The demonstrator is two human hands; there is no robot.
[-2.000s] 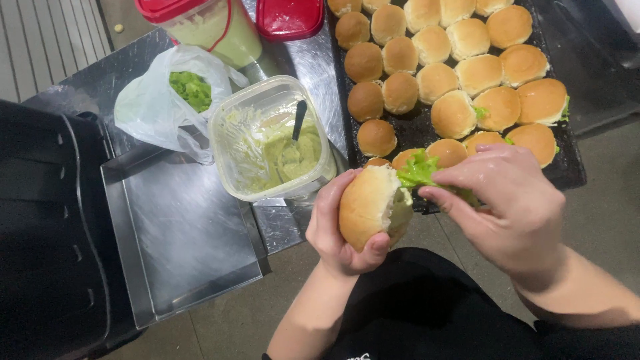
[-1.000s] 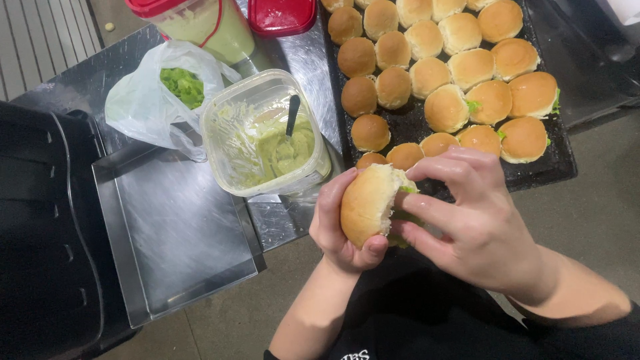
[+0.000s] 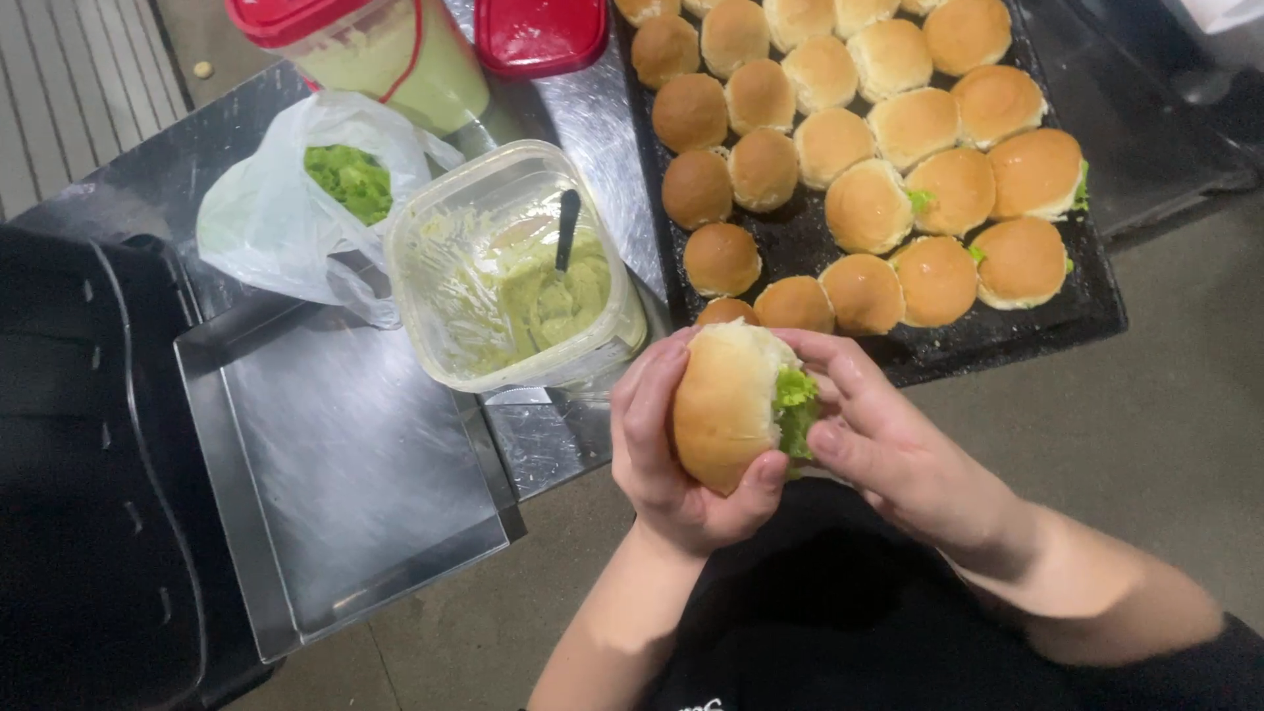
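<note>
My left hand [image 3: 681, 464] grips a split bread bun [image 3: 729, 405] with its cut side turned right. Green lettuce [image 3: 795, 410] sticks out of the cut. At the bun's right side is my right hand [image 3: 869, 425], its fingers around the far edge and its thumb by the lettuce. Beyond my hands lies a dark baking tray [image 3: 790, 232] with rows of buns; some at its right end show lettuce. A clear plastic tub [image 3: 415, 326] of pale green spread, with a dark-handled utensil [image 3: 567, 232] in it, stands left of the tray.
A plastic bag [image 3: 267, 217] of lettuce sits left of the tub. Behind are a bucket [image 3: 434, 84] of pale green contents with a red lid and a separate red lid [image 3: 540, 35]. A shallow metal tray [image 3: 365, 454] is at the left, beside a black container [image 3: 89, 464].
The lettuce that my right hand held above the bun two seconds ago now sits in the bun's opening. My right hand has moved from over the opening to the bun's right side.
</note>
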